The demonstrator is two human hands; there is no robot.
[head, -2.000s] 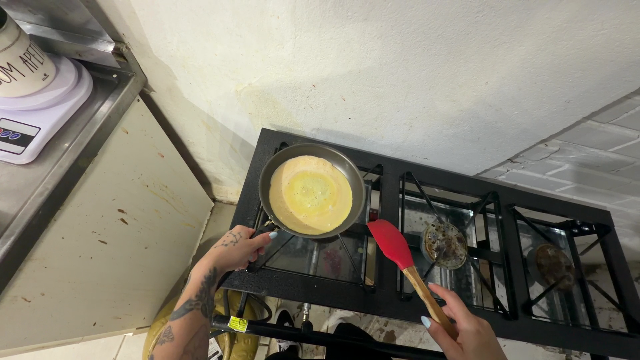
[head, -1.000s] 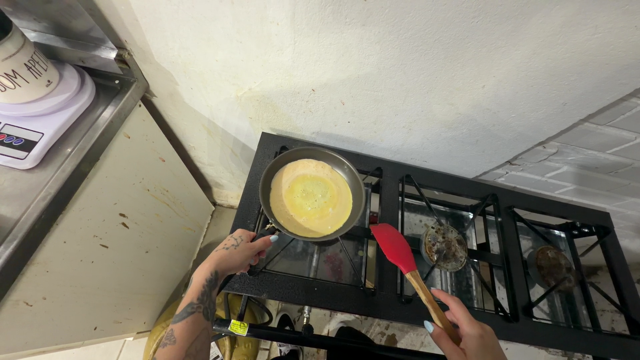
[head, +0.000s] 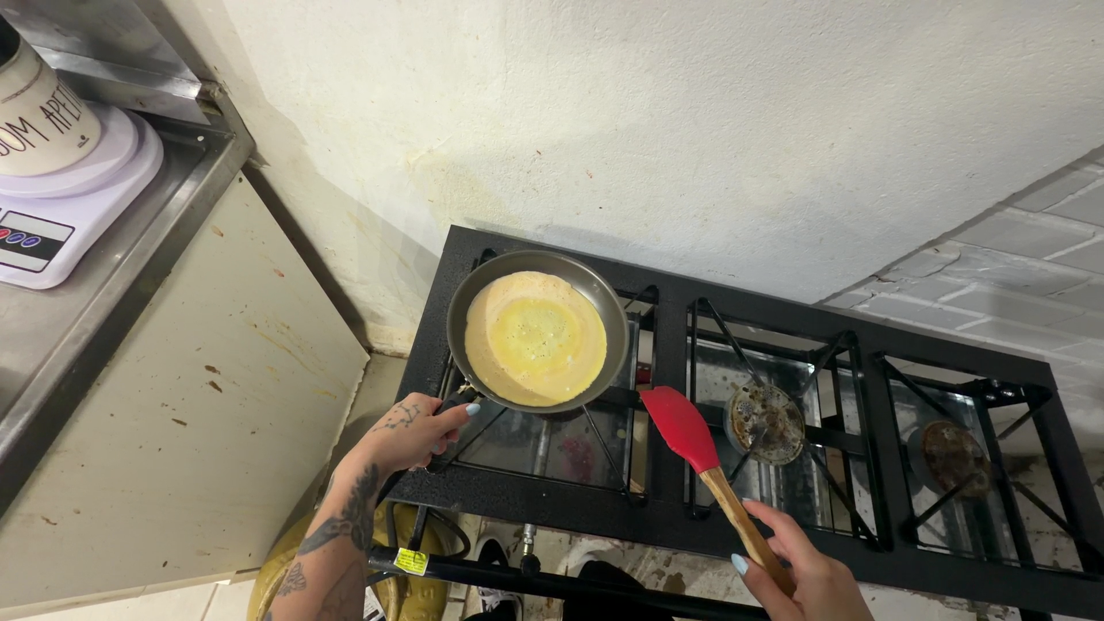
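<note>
My left hand [head: 414, 434] grips the black handle of a dark round frying pan [head: 611, 315] over the left burner of a black gas stove. A flat, pale round of batter or egg [head: 536, 338] lies in the pan, its middle yellow and bubbly. Between its fingers and thumb, my right hand [head: 798, 565] holds the wooden handle of a red silicone spatula [head: 681, 425]. The spatula's head is above the stove, right of the pan and apart from it.
Two uncovered burners [head: 765, 423] show on the stove's middle and right. A white wall [head: 655, 129] rises behind. At left, a metal counter [head: 194, 177] bears a kitchen scale [head: 78, 237] with a lettered container [head: 43, 116]. A yellow gas cylinder [head: 280, 556] stands below.
</note>
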